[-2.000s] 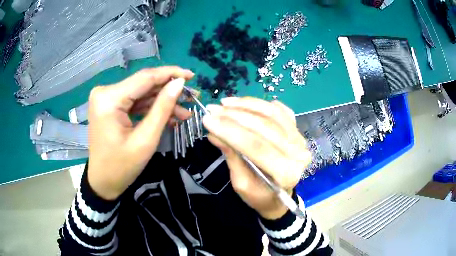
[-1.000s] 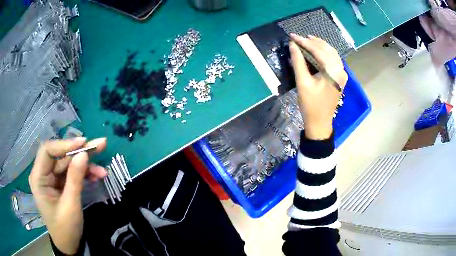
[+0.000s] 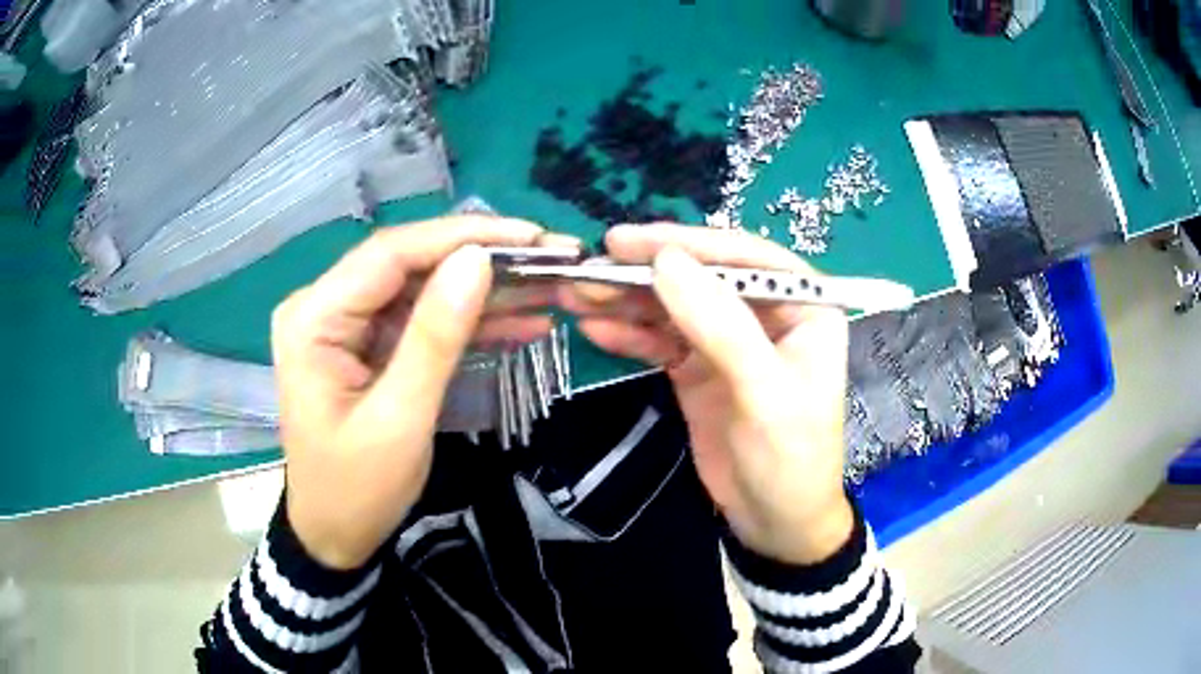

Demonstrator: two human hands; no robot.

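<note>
My left hand pinches a thin silver end bar between thumb and forefinger; the other fingers hold mesh bands whose silver ends fan out below. My right hand grips silver tweezers, with the row of round holes facing up and the tip pointing left at the bar. Tip and bar meet or nearly meet; any tiny part there is too small to tell. Small black inserts and small silver pieces lie loose on the green mat. A black card with pale side edges lies at the table edge, right.
A large band pile is at upper left. A small working stack of bands lies left of my left hand. A blue bin filled with bands is below the table edge at right. A grey surface with pale ridges is at lower right.
My right hand has come back from the black card to the bar in my left hand, with the tweezers. The view has swung left, so both hands are now near the middle.
</note>
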